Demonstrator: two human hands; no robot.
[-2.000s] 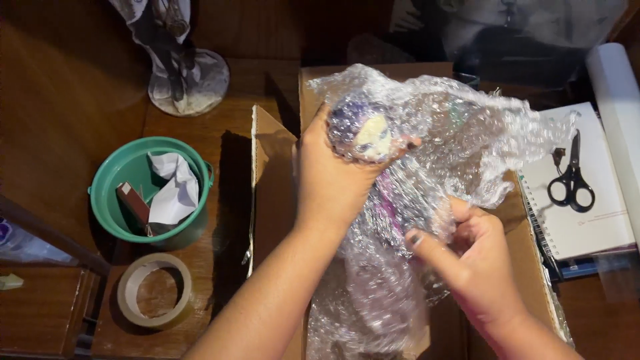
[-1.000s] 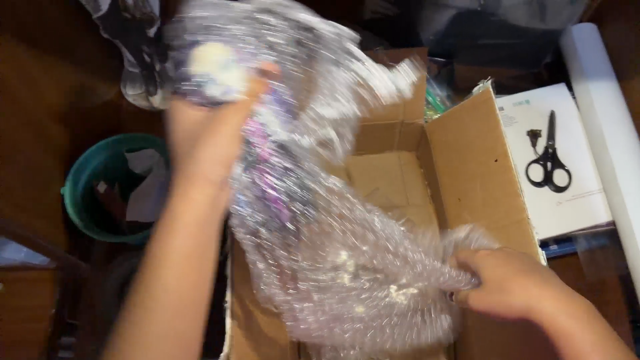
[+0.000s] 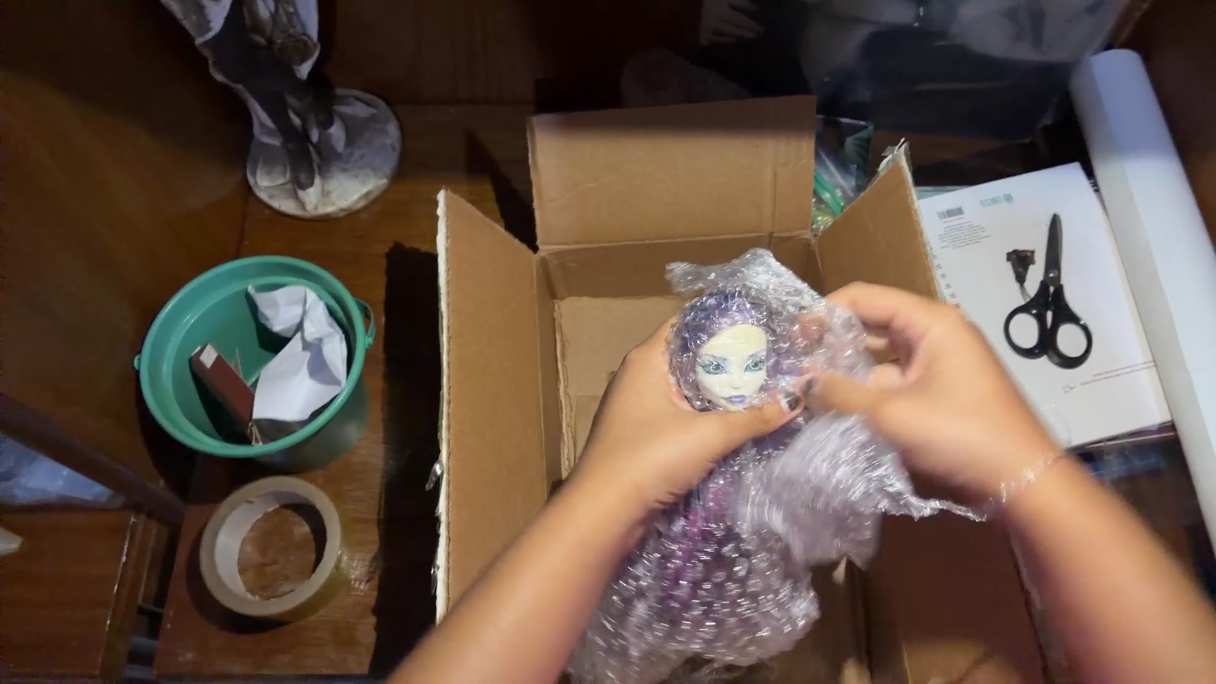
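A doll (image 3: 733, 366) with purple hair and a pale face is wrapped in bubble wrap (image 3: 731, 589), its face showing at an opening in the wrap. My left hand (image 3: 655, 418) grips the wrapped doll around the head and neck, thumb below the chin. On the doll's right side, my right hand (image 3: 912, 389) pinches a bunched part of the bubble wrap, fingertips close to my left thumb. Beneath both hands stands an open cardboard box (image 3: 494, 380) with its flaps raised. The doll's lower body is blurred by the layers of wrap.
Left of the box are a green bucket (image 3: 157, 380) holding crumpled paper and a roll of packing tape (image 3: 223, 579). A figurine's round base (image 3: 356, 161) stands behind. Black scissors (image 3: 1050, 304) lie on a white notebook (image 3: 1121, 380), beside a white paper roll (image 3: 1140, 209).
The wrap stretched out between my hands a second ago is now gathered around the doll. My left hand has brought the doll back over the box, and my right hand has moved up near its head.
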